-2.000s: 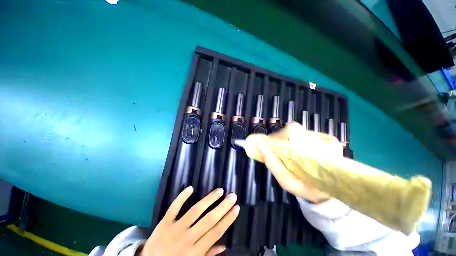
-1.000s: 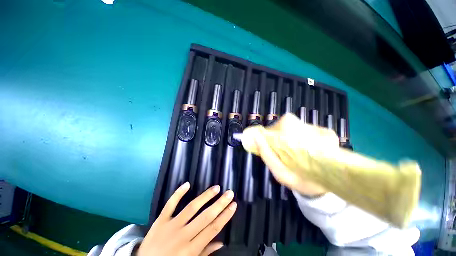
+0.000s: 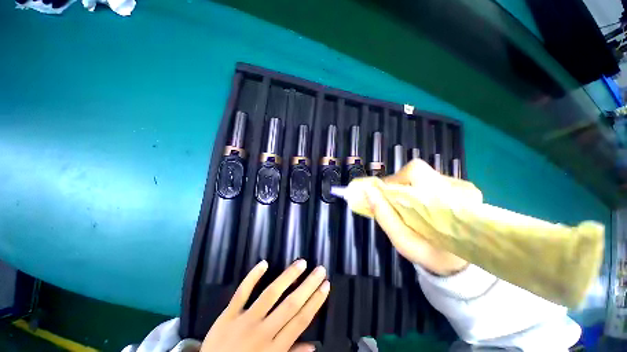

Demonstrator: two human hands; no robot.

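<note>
Several glossy black handle housings [image 3: 222,234] lie side by side in the slots of a black parts tray [image 3: 275,71], each with a copper ring and a thin metallic end pointing away from me. My right hand [image 3: 419,227] is closed around a yellow-wrapped glue tube [image 3: 522,254]. Its white nozzle [image 3: 339,192] is at the oval recess of the fourth housing from the left. My left hand [image 3: 271,316] lies spread, palm down, over the near ends of the housings and the tray. It grips nothing. My right hand and the tube hide parts of the housings on the right.
The tray lies on a green bench top [image 3: 103,172]. A white holder with dark spots [image 3: 47,5] and a crumpled white wipe [image 3: 120,5] are at the top left edge. A dark shelf edge runs along the far right. A yellow floor line [image 3: 55,337] shows at the lower left.
The tray and housings have shifted left in view. The nozzle has moved from the third housing's recess to the fourth's. More of the white things at the top left shows.
</note>
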